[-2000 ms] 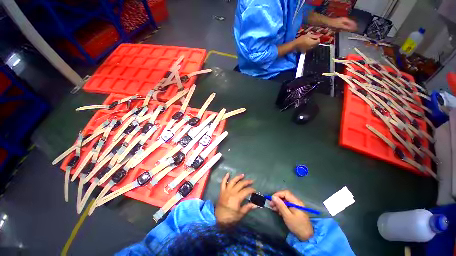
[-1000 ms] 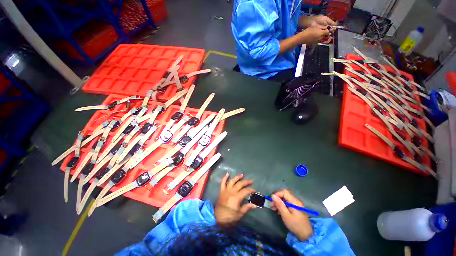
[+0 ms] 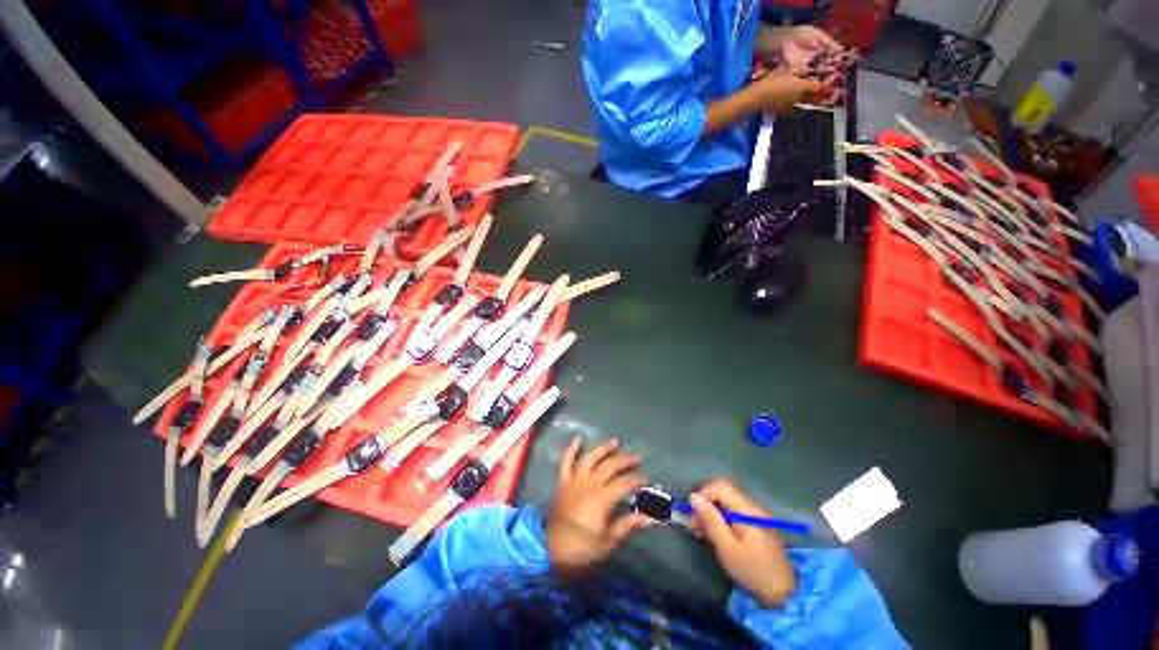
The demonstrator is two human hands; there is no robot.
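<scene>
A small dark watch-case-like piece (image 3: 653,504) with a light metallic edge lies between my hands, low in the middle of the view. My left hand (image 3: 589,505) is at its left edge, thumb and fingertips on it, with the other fingers spread. My right hand (image 3: 750,549) grips a thin blue pen-like tool (image 3: 770,522), whose tip end is at the piece's right side. The exact tip contact is too small to tell. A blue cap (image 3: 764,429) and a white paper (image 3: 860,504) are right of my hands.
Red trays stand at the left (image 3: 508,465), back left (image 3: 305,140) and right (image 3: 890,305), two heaped with pale strips with dark heads. A white bottle (image 3: 1030,564) is at right. A black bag (image 3: 750,229) and round black object (image 3: 773,282) lie beyond. A person in blue (image 3: 661,102) works opposite.
The blue tool's back end has tilted slightly upward. My hands and the dark piece stay in almost the same place. The other person's hands have come together over the keyboard's far end.
</scene>
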